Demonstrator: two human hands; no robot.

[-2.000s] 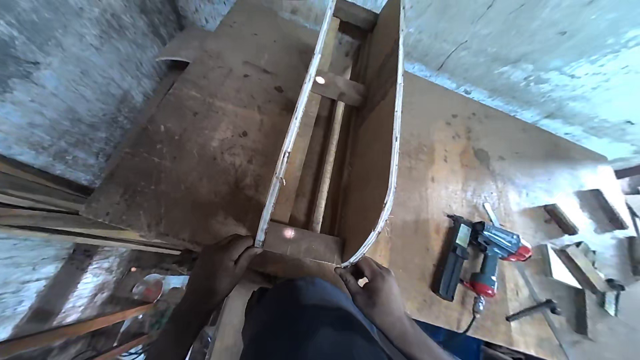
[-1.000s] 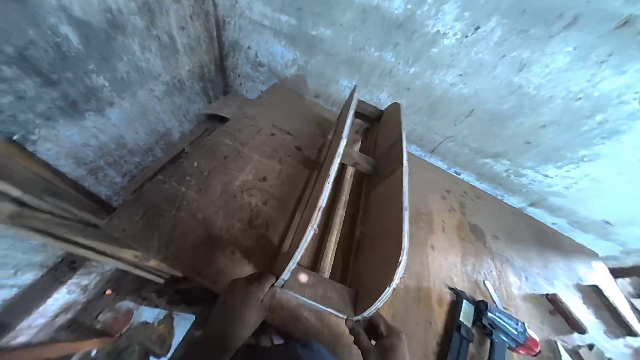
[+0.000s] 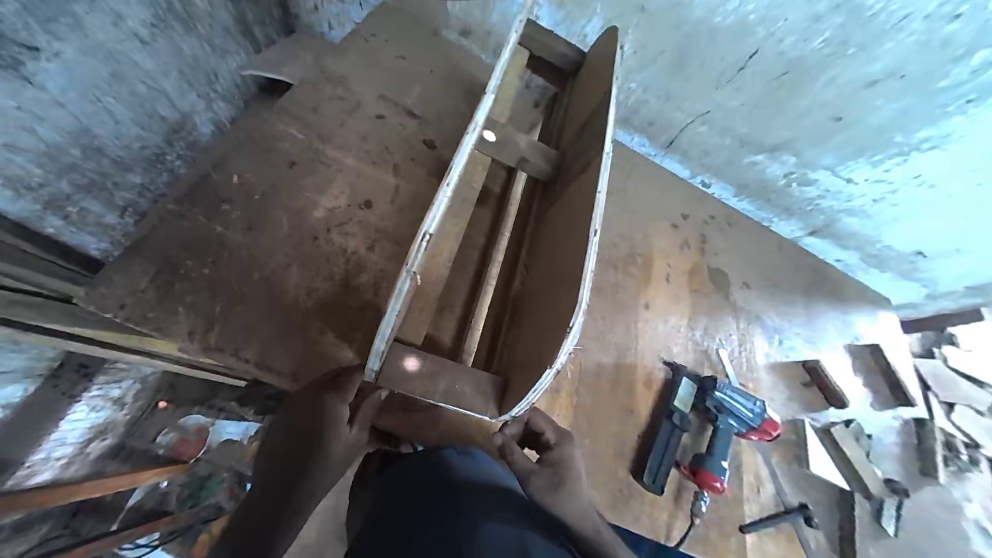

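A long wooden frame with two curved plywood side panels (image 3: 554, 271) lies on the wooden workbench (image 3: 256, 232). Wooden crosspieces (image 3: 442, 380) join the sides, and thin strips run lengthwise between them. My left hand (image 3: 325, 418) grips the near lower corner of the left panel. At the near end of the right panel, the thumb and fingers of my right hand (image 3: 542, 457) pinch its edge. A pneumatic nailer (image 3: 721, 426) with red ends and an attached hose lies to the right of my right hand.
A hammer (image 3: 779, 518) and several wood offcuts (image 3: 852, 457) lie at the bench's right side. Rough plastered walls (image 3: 775, 101) border the far edge. Stacked boards (image 3: 101, 325) are at the left, with a cluttered floor below. A curved sheet piece (image 3: 287, 58) lies at the back left.
The view has tipped down again since one second ago. Both hands remain at the near end of the wooden frame.
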